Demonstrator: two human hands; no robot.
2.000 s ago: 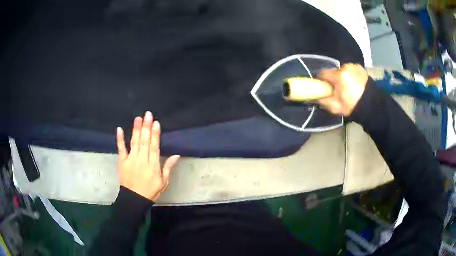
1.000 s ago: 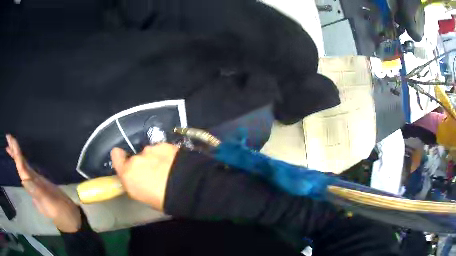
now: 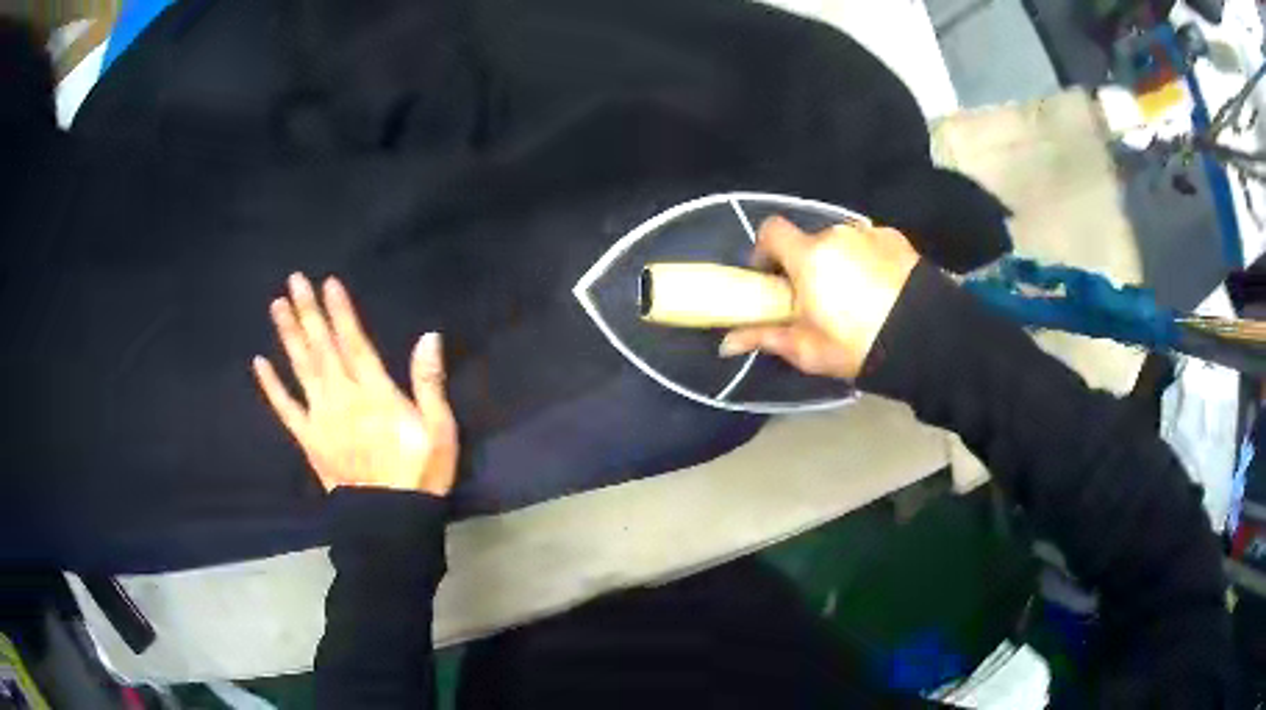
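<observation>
A large black garment (image 3: pixel 458 180) lies spread over the navy padded board (image 3: pixel 597 451), whose edge shows along the front. The steam iron (image 3: pixel 680 354), dark with a white rim and pointed tip to the left, rests on the garment right of centre. My right hand (image 3: pixel 833 298) grips its pale yellow handle (image 3: pixel 715 294). My left hand (image 3: pixel 364 402) lies flat, palm down with fingers spread, on the garment left of the iron. It holds nothing. The underside of the iron is hidden.
The blue-wrapped hose (image 3: pixel 1083 298) runs right from behind my right wrist. A cream pad (image 3: pixel 1041 167) is at the right. A pale table cover (image 3: pixel 625 541) shows along the front edge. A black phone-like object (image 3: pixel 114 610) is at the front left. Cluttered items are at the far right.
The iron has moved right and turned so its tip points left. My left hand has moved from the left front edge onto the garment, now flat with fingers spread.
</observation>
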